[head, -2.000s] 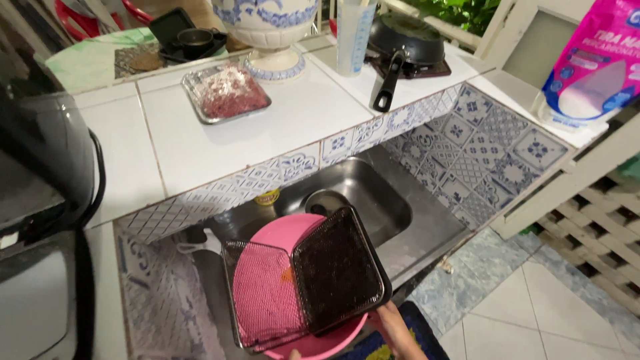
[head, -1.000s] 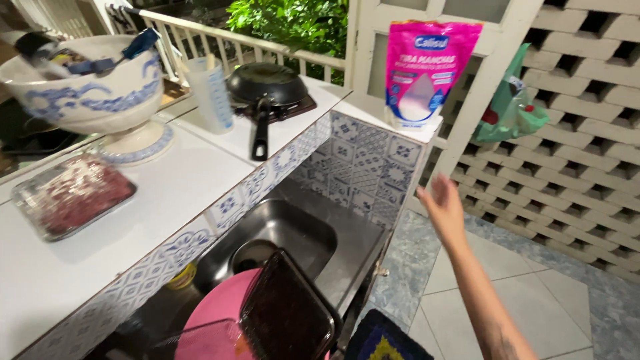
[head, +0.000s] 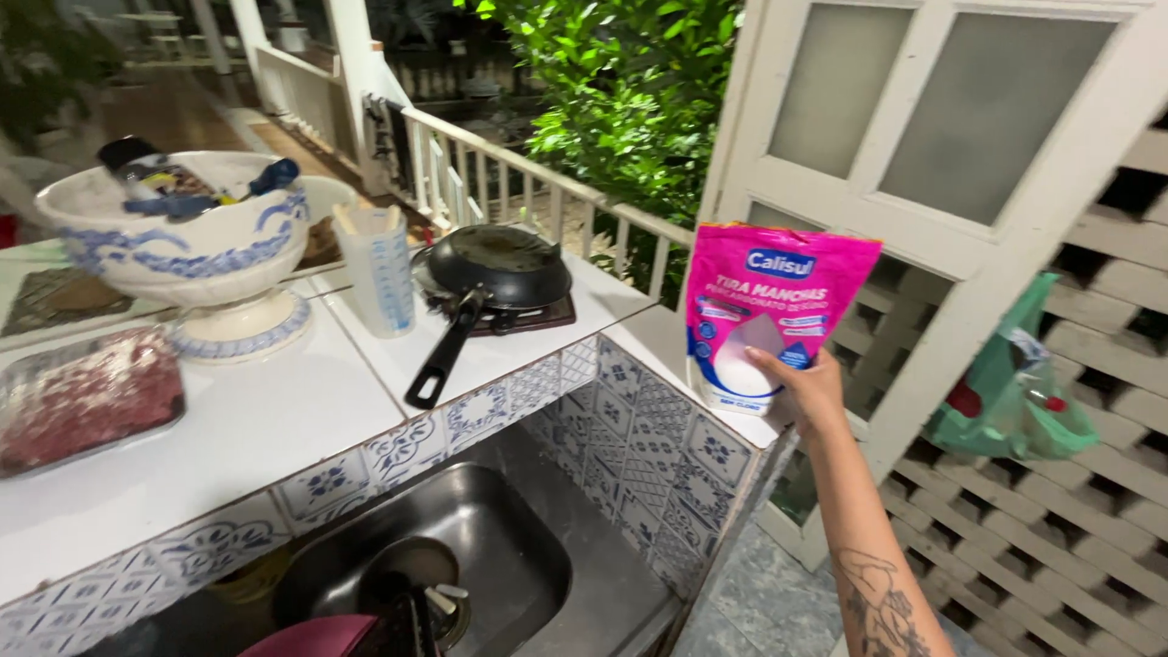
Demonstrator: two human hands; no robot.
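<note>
My right hand [head: 810,388] grips the lower right side of a pink Calisul stain-remover pouch [head: 776,310], its thumb across the front. The pouch is upright at the right corner of the tiled counter [head: 657,351]. My left hand is out of view. At the bottom edge, part of a pink basin [head: 315,636] and a dark tray [head: 401,630] show over the stainless steel sink [head: 511,557].
A frying pan [head: 497,265] rests on a burner, its handle toward the sink. Left of it stand a measuring jug [head: 379,274], a blue-and-white footed bowl [head: 182,237] and a tray of meat [head: 87,397]. A green bag [head: 1022,392] hangs at right.
My right hand has left the dark tray, reached out to the pouch and taken hold of it. The view has swung toward the right end of the counter.
</note>
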